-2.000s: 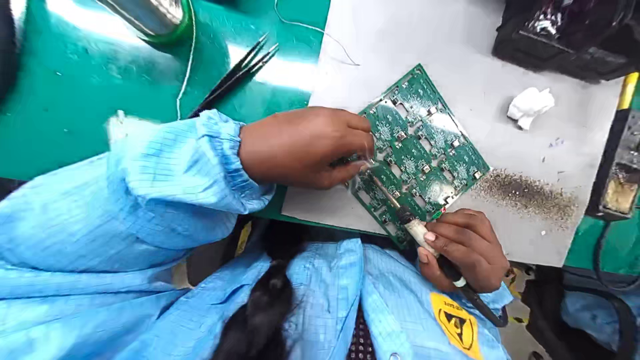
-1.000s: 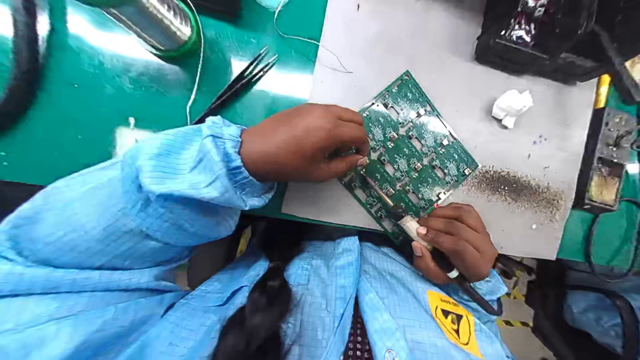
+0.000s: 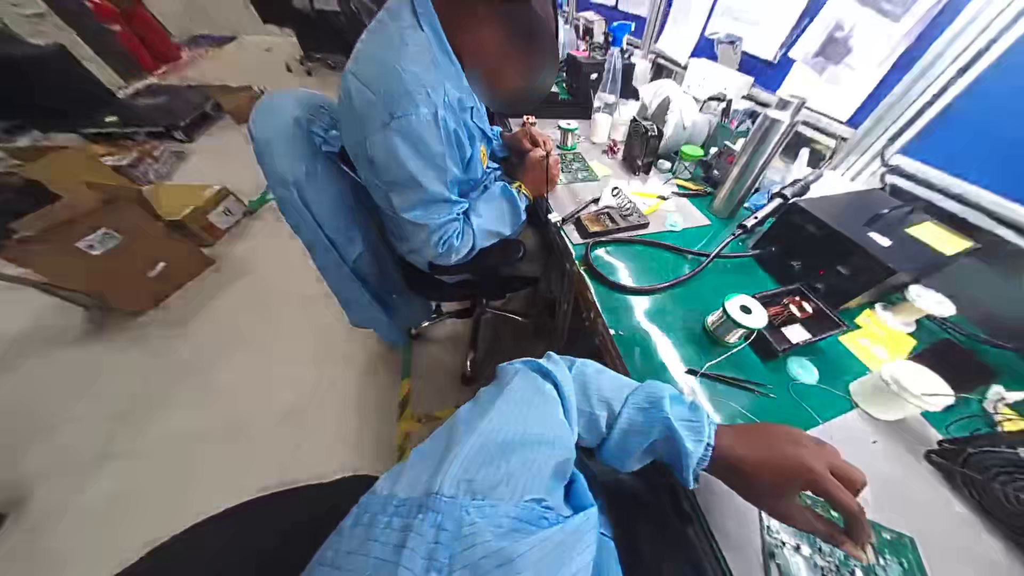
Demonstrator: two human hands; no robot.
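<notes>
At the lower right, my left hand rests over a green printed circuit board, its fingertips pinched together at the board's surface. Whatever may be between those fingertips is too small to make out. The board lies on a grey mat and is cut off by the frame's bottom edge. My right hand is outside the view. Beyond my left hand, black tweezers lie on the green bench mat beside a spool of solder wire.
A co-worker in a blue coat sits to the left, bent over another circuit board. A black box-shaped unit, a black tray, a white tub and a black cable stand or lie on the bench. Cardboard boxes are on the floor.
The view has swung far to the left, bringing in the co-worker and the floor. My right hand and the soldering iron, seen before at the board, are out of view.
</notes>
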